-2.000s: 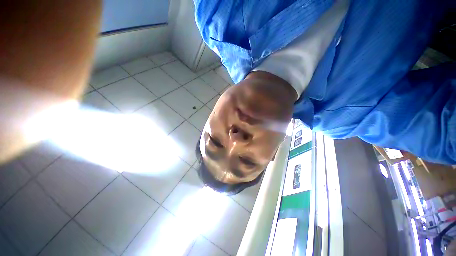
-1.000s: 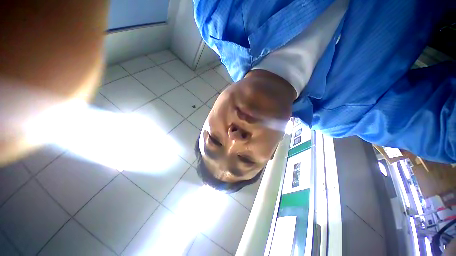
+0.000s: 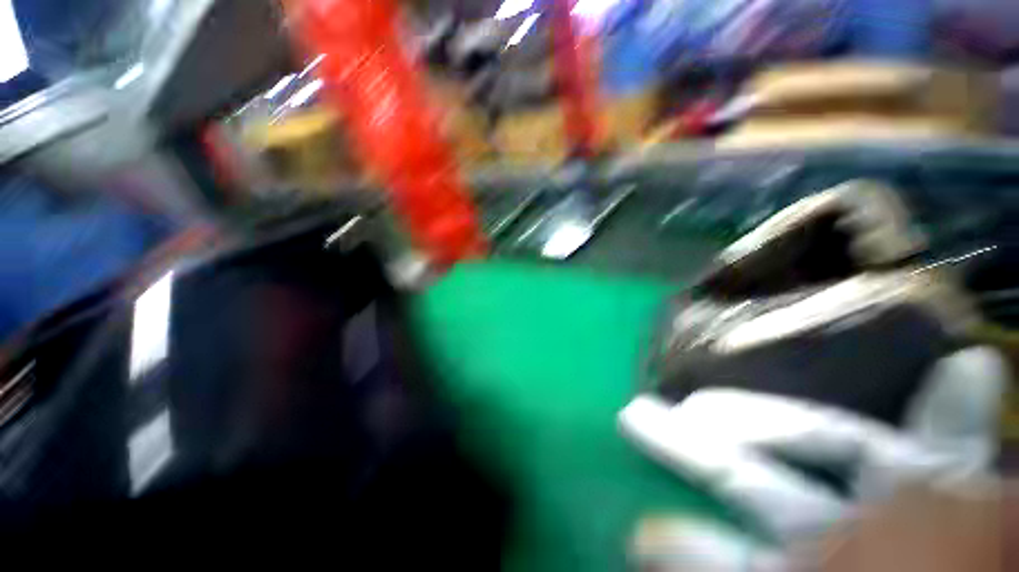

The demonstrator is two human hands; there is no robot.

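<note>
The view is strongly blurred. A white glove shape (image 3: 760, 441) with spread fingers lies over the bench's green mat (image 3: 559, 380) at lower right. A skin-toned blur (image 3: 927, 531) at the bottom right edge adjoins it; it may be part of my right hand, but I cannot tell whether the hand wears, touches or holds the glove. A dark item with a pale, wire-like rim (image 3: 827, 335) sits just behind the glove. My left hand is not in view.
A large glossy black shape (image 3: 257, 391) fills the lower left. A red-wrapped post (image 3: 397, 134) stands behind the mat, with another red post (image 3: 575, 84) farther back. A dark conveyor (image 3: 659, 212) crosses behind. Cardboard boxes (image 3: 860, 106) are at the back right.
The camera has swung from a person's face, blue smock and ceiling to the green-topped bench. The large blurred skin-toned shape at the left edge is gone.
</note>
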